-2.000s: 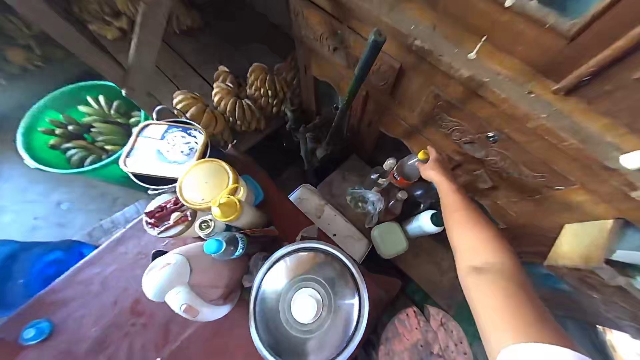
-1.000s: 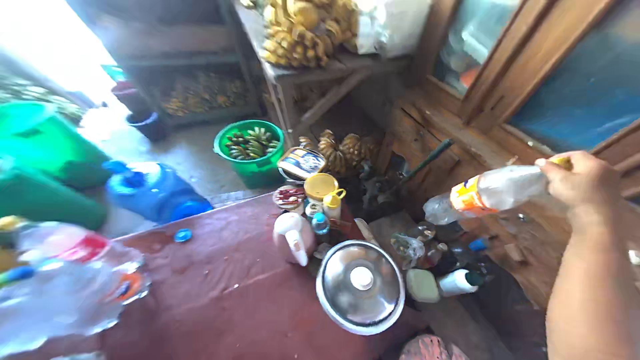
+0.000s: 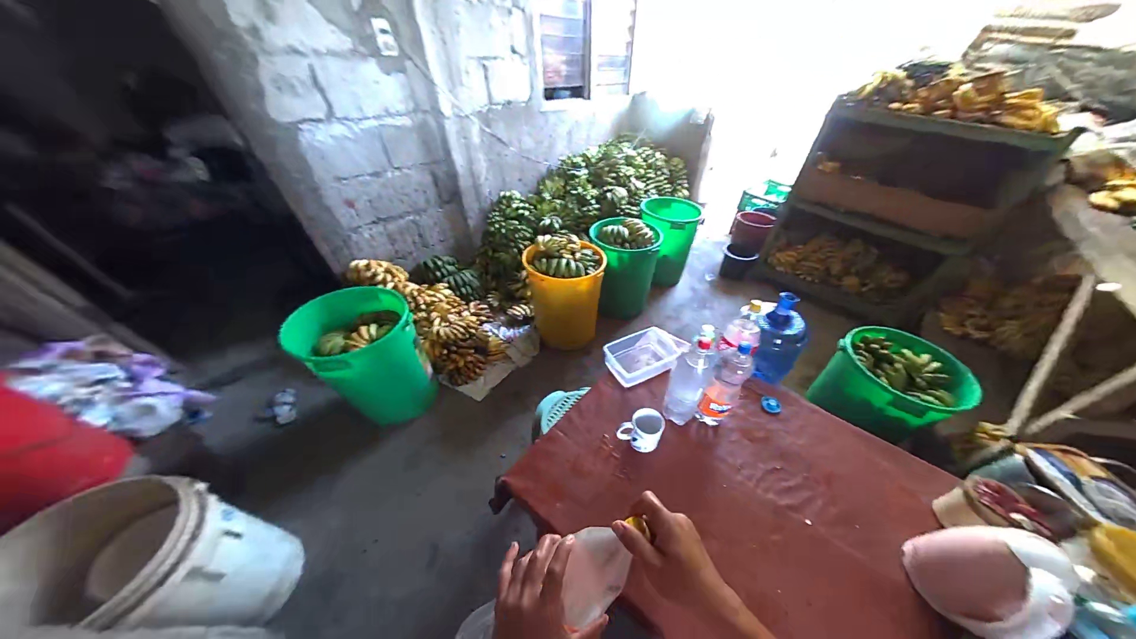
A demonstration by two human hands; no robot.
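Note:
My left hand [image 3: 540, 590] is wrapped round a clear plastic bottle [image 3: 596, 568], low in the view at the near edge of the table [image 3: 754, 497]. Thumb and fingers of my right hand [image 3: 667, 552] grip the bottle's yellow cap [image 3: 637, 527]. Beyond them on the red-brown cover stand a white mug [image 3: 642, 429], a clear bottle with a red cap [image 3: 690, 377], a blue-capped bottle with an orange label [image 3: 725, 386] and another pinkish bottle [image 3: 741, 327]. A loose blue cap [image 3: 771, 406] lies to their right.
At the table's far corner is a clear plastic container [image 3: 641, 355]. A pink-and-white kettle [image 3: 976, 572] sits at the right. Banana-filled green tubs [image 3: 382, 390] and a yellow bin [image 3: 565, 306] stand on the floor. White buckets [image 3: 222, 568] are at lower left, and a banana shelf [image 3: 896, 204] stands behind.
My right hand has come from the wooden cabinet side to the table's near edge with the bottle. My left hand is now in view and around it. The view has swung far left.

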